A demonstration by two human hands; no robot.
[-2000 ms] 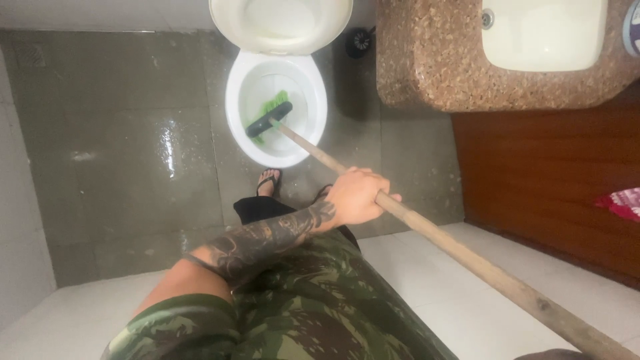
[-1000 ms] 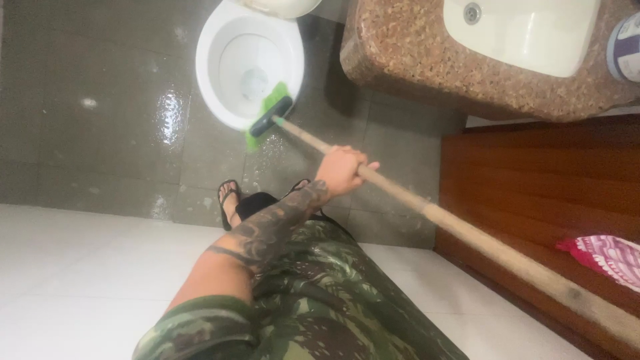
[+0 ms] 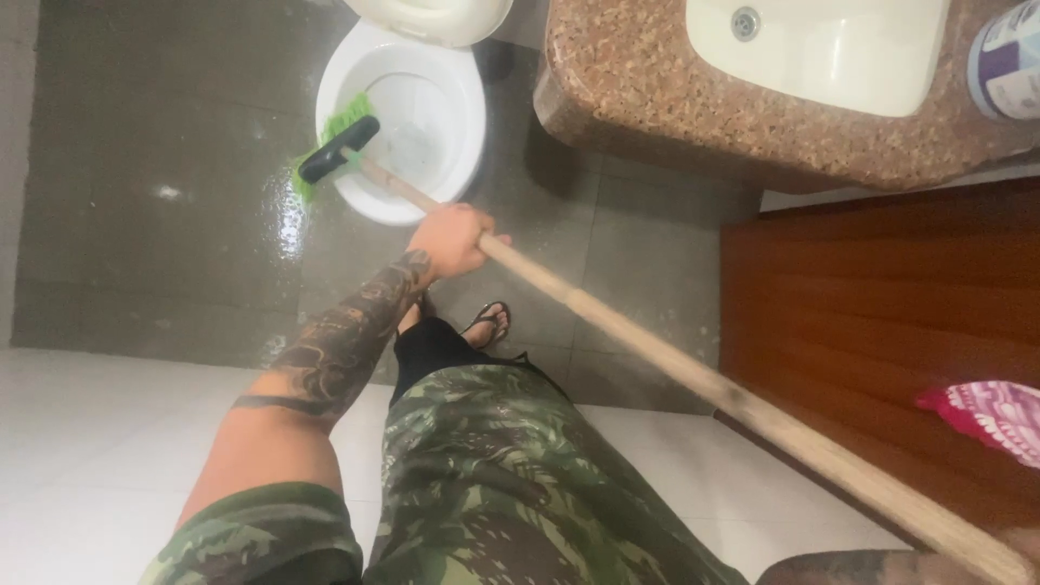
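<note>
My left hand (image 3: 457, 240) is closed around the wooden handle of a broom (image 3: 674, 361), not far from its head. The dark broom head with bright green bristles (image 3: 337, 150) lies across the left rim of a white toilet bowl (image 3: 467, 138), partly over the bowl and partly beyond it. The bowl's inside is visible, with water at the bottom. At the lower right edge, a small part of my right hand (image 3: 1025, 543) shows at the upper end of the handle, wrapped about it; most of that hand is cut off by the frame.
A raised toilet lid (image 3: 447, 16) is at the top. To the right, a speckled stone counter (image 3: 634, 89) holds a white basin (image 3: 821, 57) and a labelled container (image 3: 1007, 65). Below stands a brown wooden panel (image 3: 829, 309) with a pink cloth (image 3: 995, 414). The grey tile floor (image 3: 162, 162) looks wet.
The broom head was inside the bowl, then at its lower right rim, and is now across the left rim. My left hand has moved with the handle. The view has shifted.
</note>
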